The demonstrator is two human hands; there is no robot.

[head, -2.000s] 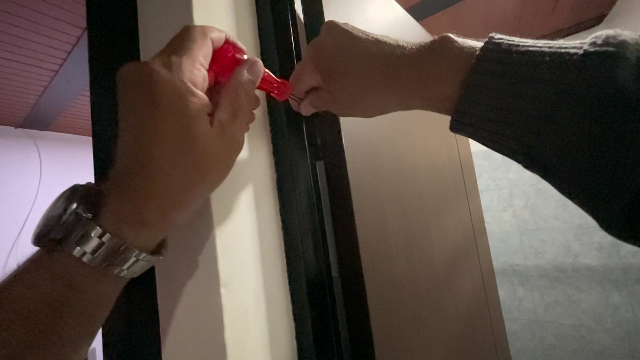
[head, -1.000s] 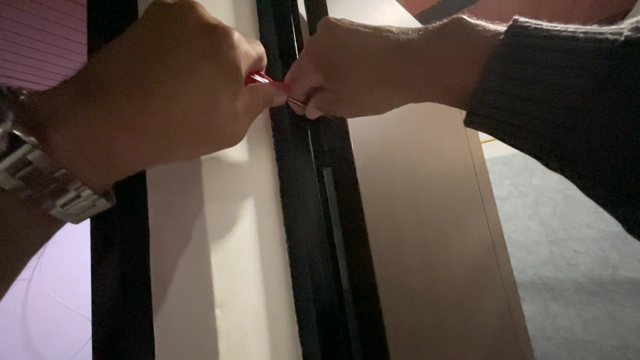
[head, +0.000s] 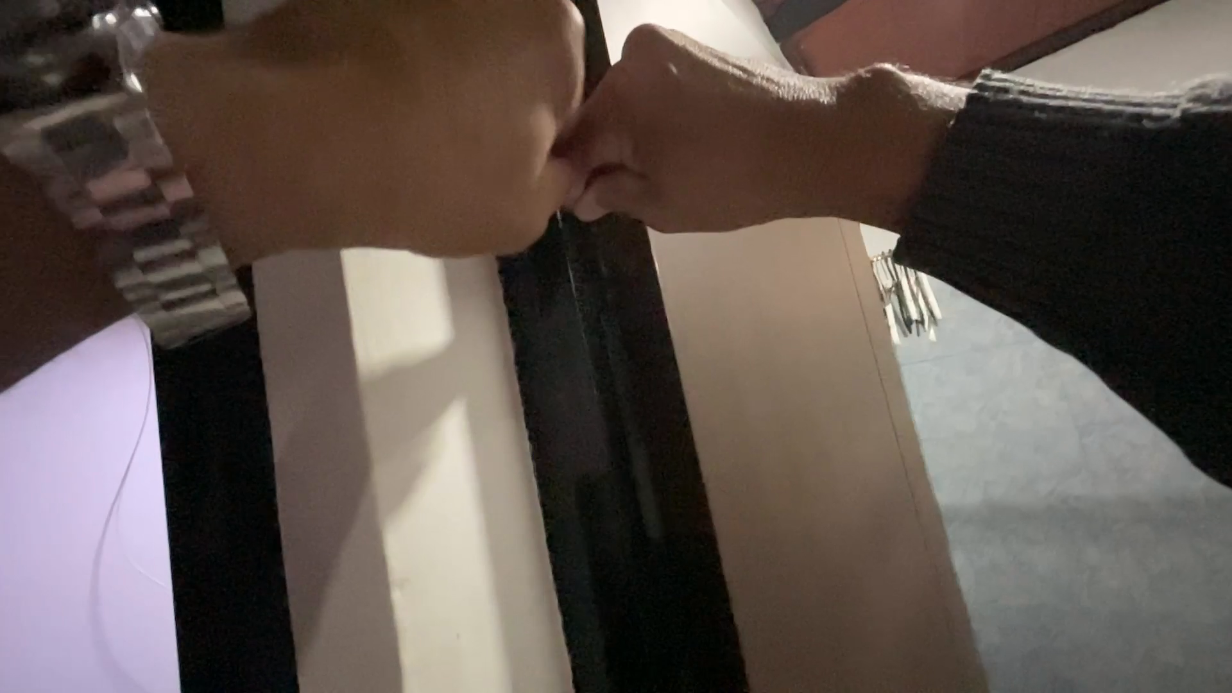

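My left hand, with a metal-link wristwatch at its wrist, is closed at the upper middle of the view. The red handle seen earlier is now hidden behind or inside its fist, so what it grips cannot be made out. Against it, my right hand pinches its thumb and fingers together; whatever lies between them is too dark and small to tell. Both hands meet over the top part of a black frame strip, which runs down the middle. A dark knitted sleeve covers my right forearm.
A pale post stands left of the black strip, with another black strip beyond it. On the right is a light panel. Several thin, pale items hang beside its edge. A thin cable runs down the lilac surface at left.
My left hand has turned over and moved right against my right hand, and the red handle has gone out of sight. My right hand keeps its pinch near the black strip.
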